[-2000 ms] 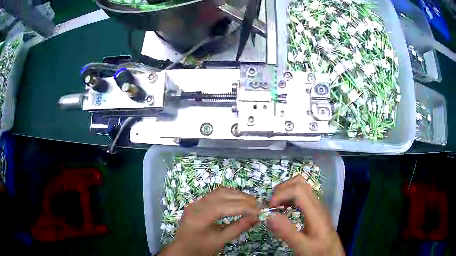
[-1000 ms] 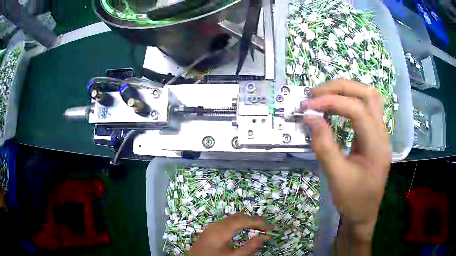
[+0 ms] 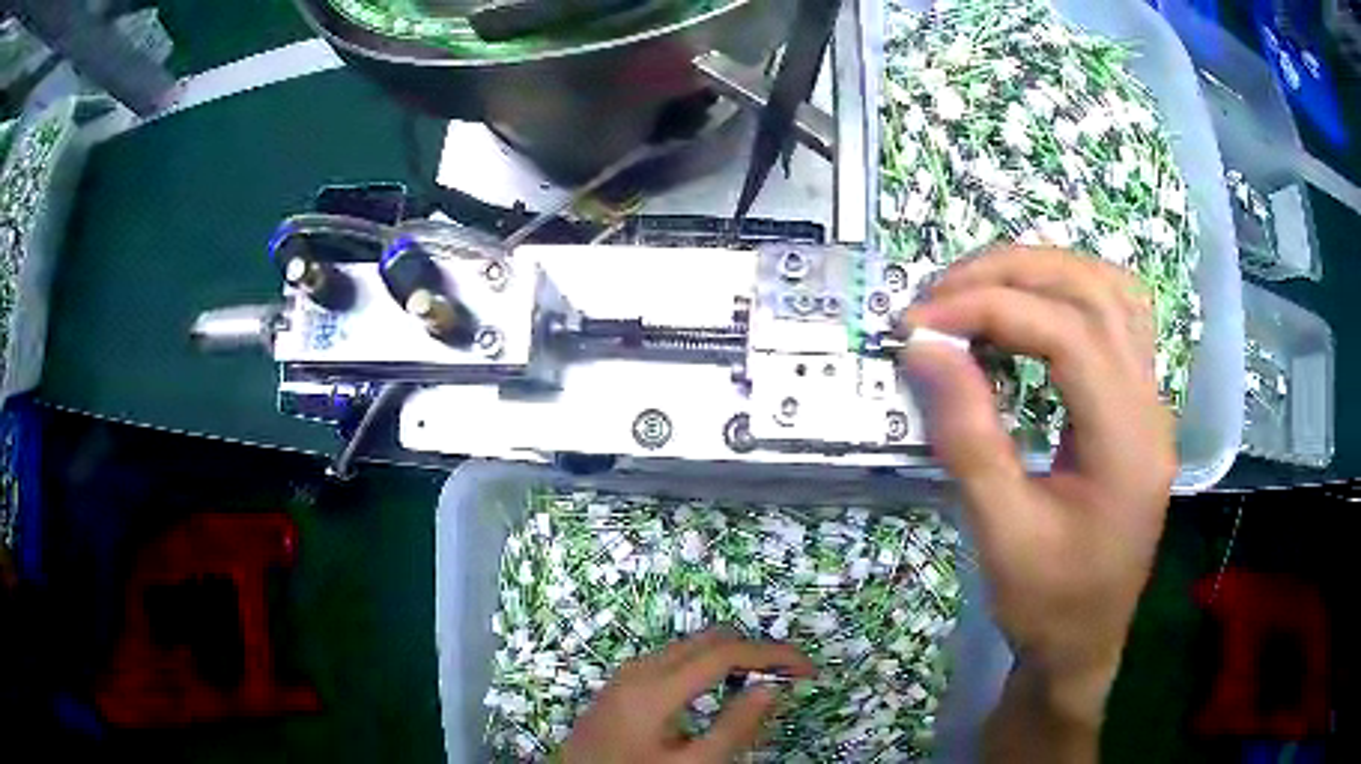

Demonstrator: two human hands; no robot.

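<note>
My right hand (image 3: 1045, 433) pinches a small wired part by its white block (image 3: 934, 342) at the right end of the assembly fixture (image 3: 814, 381). The part's thin dark end points left into the fixture; its tip is too small to make out. My left hand (image 3: 679, 702) rests low over the front bin (image 3: 466, 597), fingers curled among the heaped wired parts. A small dark and white piece shows between its thumb and forefinger. The press's spring rod (image 3: 687, 339) runs between the air cylinder (image 3: 411, 336) and the fixture.
The metal bowl feeder (image 3: 552, 90) stands above the press, with its feed track (image 3: 852, 135) coming down to the fixture. The right bin (image 3: 1221, 299), full of wired parts, sits behind my right hand. Small clear trays (image 3: 1291, 373) are at the far right. Red stools (image 3: 224, 627) show below.
Since the oldest frame, my hands have parted: the right moved up from over the front bin to the fixture, the left stayed low. In the last second the right hand's part stayed at the fixture.
</note>
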